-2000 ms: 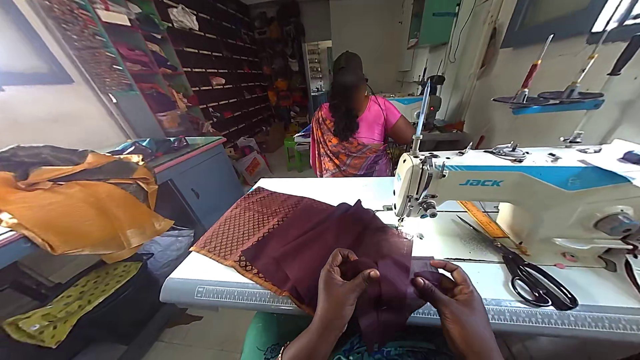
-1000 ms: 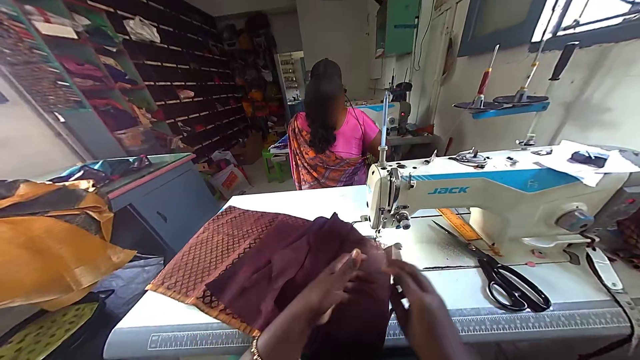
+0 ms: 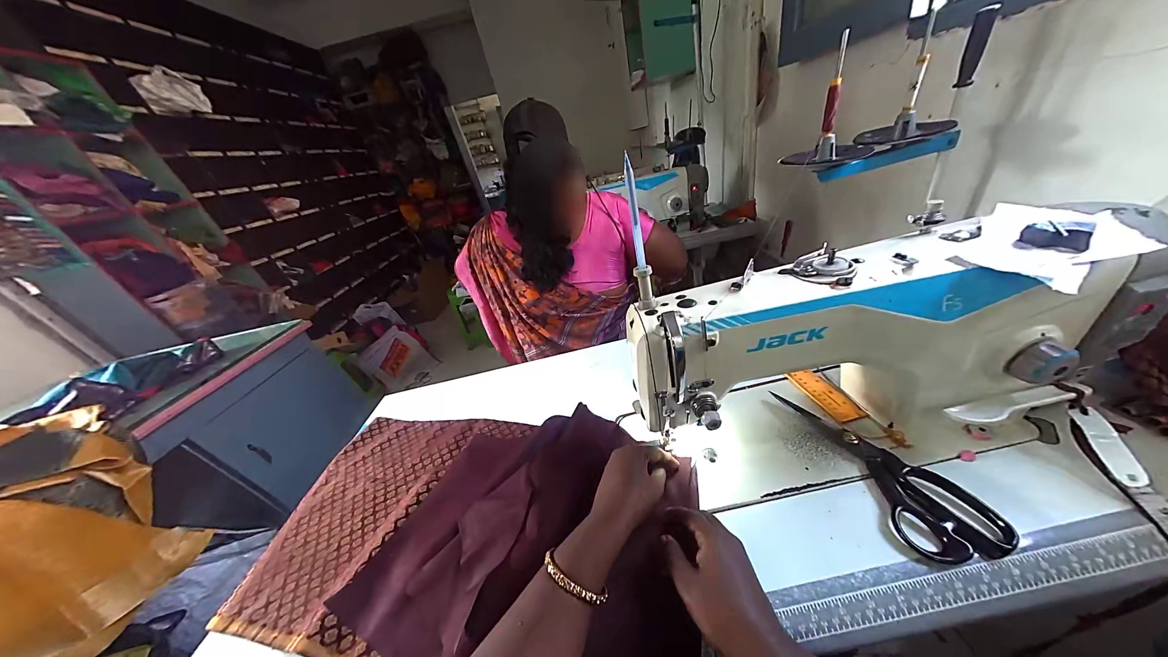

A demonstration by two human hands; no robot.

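A maroon cloth (image 3: 493,520) with a diamond-patterned border lies over the left part of the sewing table and reaches the needle of a white and blue Jack sewing machine (image 3: 876,328). My left hand (image 3: 630,488), with a gold bangle at the wrist, pinches the cloth close to the presser foot. Nearer the table's front edge, my right hand (image 3: 707,566) grips the cloth's right side between thumb and fingers. The fingertips of both hands are partly hidden. Black-handled scissors (image 3: 912,502) lie to the right of my hands, their blades pointing toward the machine.
A yellow ruler (image 3: 826,395) lies under the machine arm. A measuring scale (image 3: 967,579) runs along the table's front edge. Ahead, a person (image 3: 566,246) sits at another machine. Orange cloth (image 3: 82,547) is at left, beside a blue cabinet (image 3: 246,438). White paper (image 3: 1068,242) rests on the machine.
My left hand has moved forward to the needle area with the cloth. The cloth's edge, held at the table's front two seconds ago, is now at the presser foot.
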